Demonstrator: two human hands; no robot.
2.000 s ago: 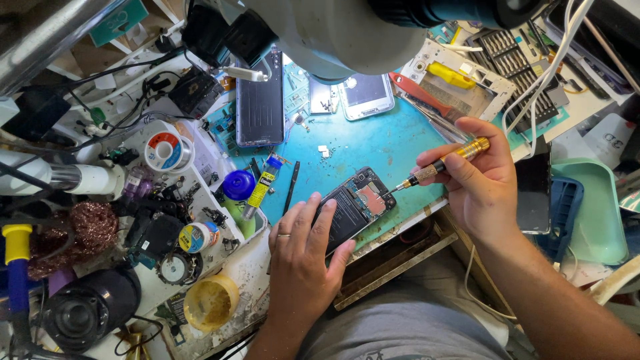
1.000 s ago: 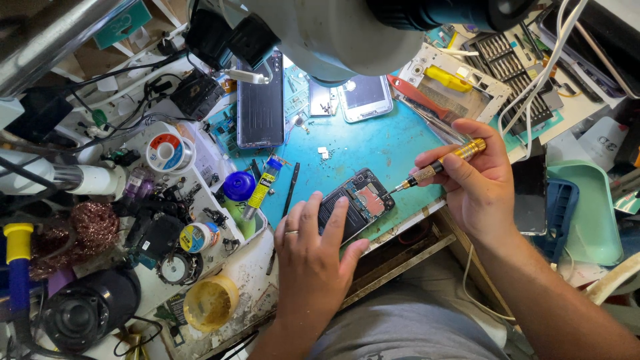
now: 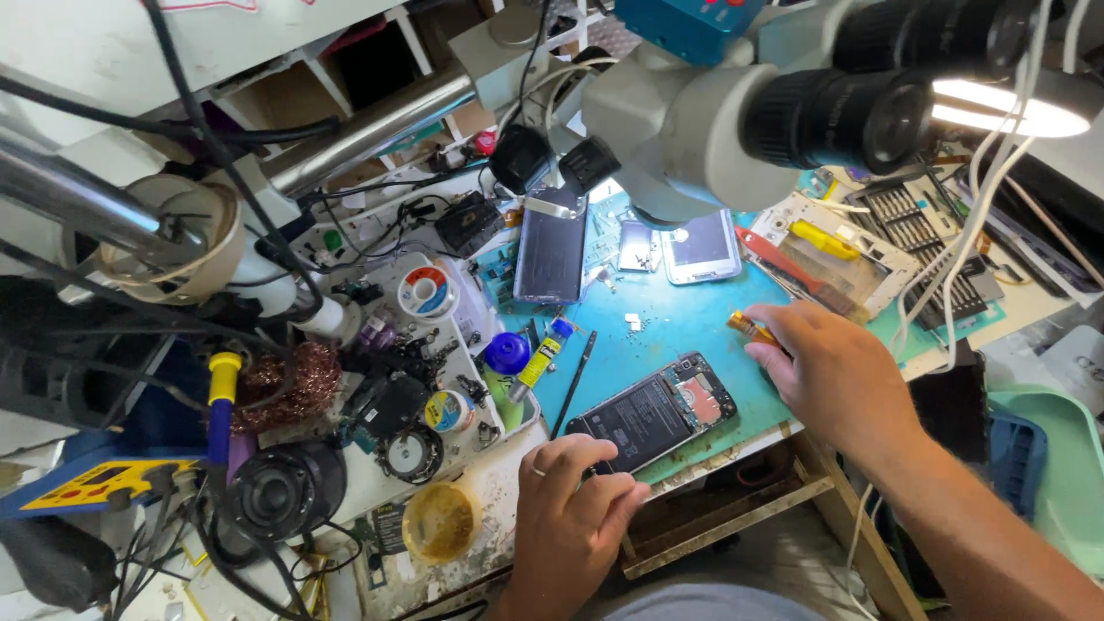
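An opened smartphone [image 3: 651,418], its black battery and circuit board exposed, lies slanted near the front edge of a blue work mat [image 3: 552,358]. My left hand [image 3: 569,509], a ring on one finger, is at the phone's lower left corner with fingers bent; whether it presses the phone cannot be told. To the right of the phone, my right hand [image 3: 828,375] holds a golden screwdriver [image 3: 750,329] over the mat, its tip hidden. A thin black stick [image 3: 573,384] lies left of the phone. Small metal pieces [image 3: 634,322] rest behind it.
A microscope [image 3: 690,129] overhangs the mat. Phone housings [image 3: 552,246], a red-handled brush [image 3: 802,272] and a bit set [image 3: 927,250] lie behind. On the left stand a parts tray [image 3: 466,345], a solder spool [image 3: 427,291], copper wool [image 3: 289,388] and a yellow round container [image 3: 440,522]. An open drawer [image 3: 729,526] is below.
The screwdriver in my right hand has left the phone's board and is now right of it. My left hand has drawn back to the phone's lower corner. The view has shifted.
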